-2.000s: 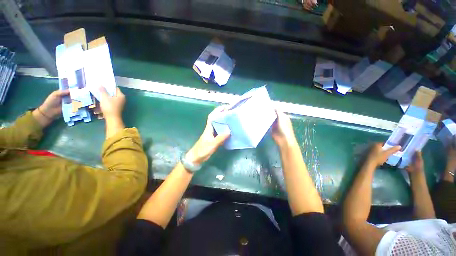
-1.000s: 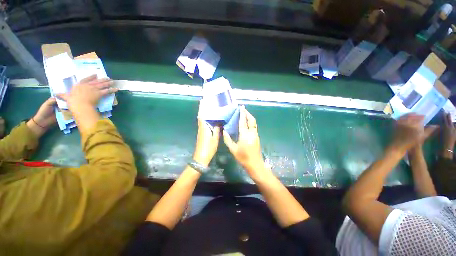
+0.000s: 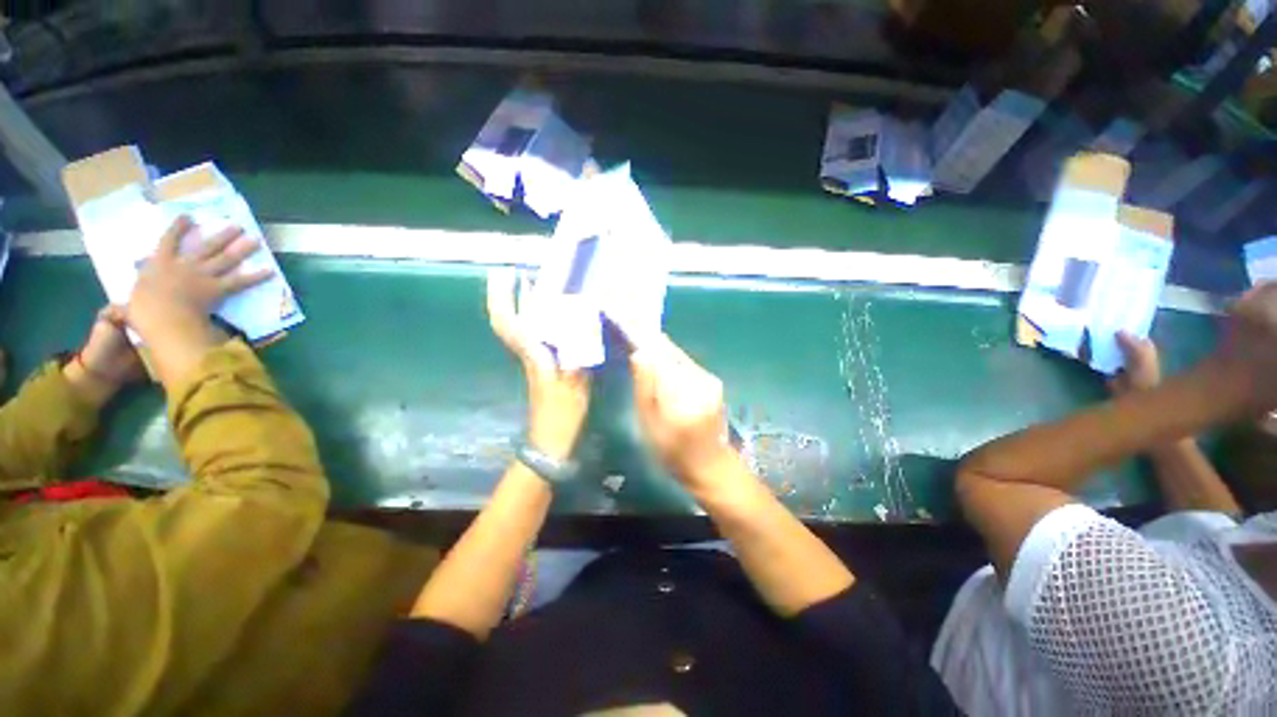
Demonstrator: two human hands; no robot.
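Observation:
A white and light-blue folding carton (image 3: 630,259) with a dark rectangle on its face is held in front of me, over the white rail and the near worktop. My left hand (image 3: 546,367) holds it at its lower left side, with the fingers partly hidden behind it. My right hand (image 3: 677,399) is at its lower right edge, fingers bent and slightly blurred. The lower end of the carton shows a notch between its panels. The carton's far side is hidden.
A carton (image 3: 524,151) lies on the conveyor belt (image 3: 728,182) just beyond mine; two more cartons (image 3: 875,154) lie farther right. The white edge rail (image 3: 840,266) crosses behind the worktop (image 3: 406,364). Persons at left (image 3: 210,462) and right (image 3: 1120,588) handle cartons.
The carton in my hands is turned and now shows its dark rectangle and a notched lower end. My right hand has shifted to its lower edge. The cartons on the belt appear farther left.

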